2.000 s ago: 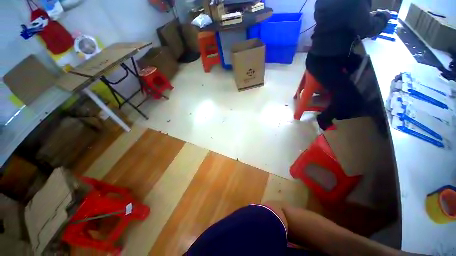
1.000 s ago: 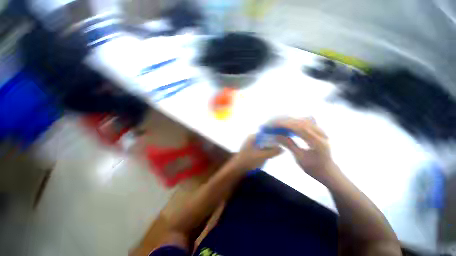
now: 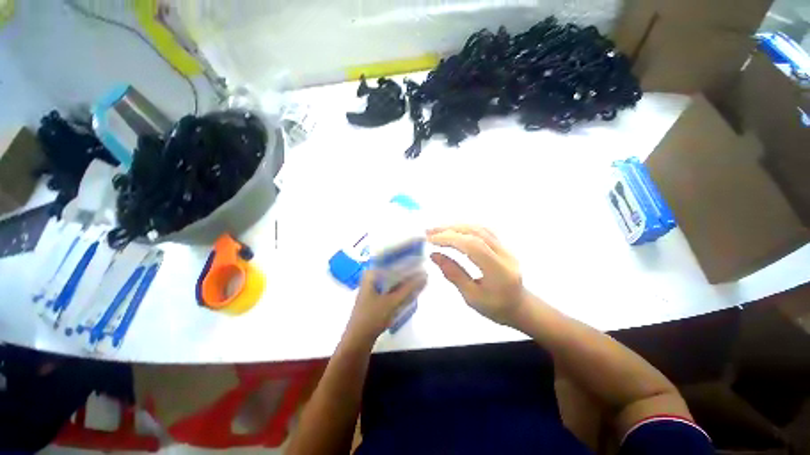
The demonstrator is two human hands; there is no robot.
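My left hand [image 3: 382, 307] holds a blue-and-white retail box [image 3: 400, 264], blurred, upright above the white table [image 3: 320, 191] near its front edge. My right hand [image 3: 482, 275] is just right of the box, fingers spread and thumb apart, holding nothing that I can see. Another blue-and-white piece [image 3: 348, 267], perhaps a retail box, lies partly behind the held box on its left. A small blue patch [image 3: 404, 203] shows just beyond it; I cannot tell what it belongs to.
A large black cable pile [image 3: 533, 75] lies at the back, a smaller bundle [image 3: 379, 101] beside it. Left are a grey tub [image 3: 258, 191] of cables, an orange tape dispenser [image 3: 231, 277] and blue-white strips [image 3: 111, 289]. Right are retail boxes [image 3: 641, 203] beside a brown carton [image 3: 719, 191].
The view has swung from the floor and stools to the table. Both hands were together around a blue-white item; now my left hand holds the box and my right hand is apart from it.
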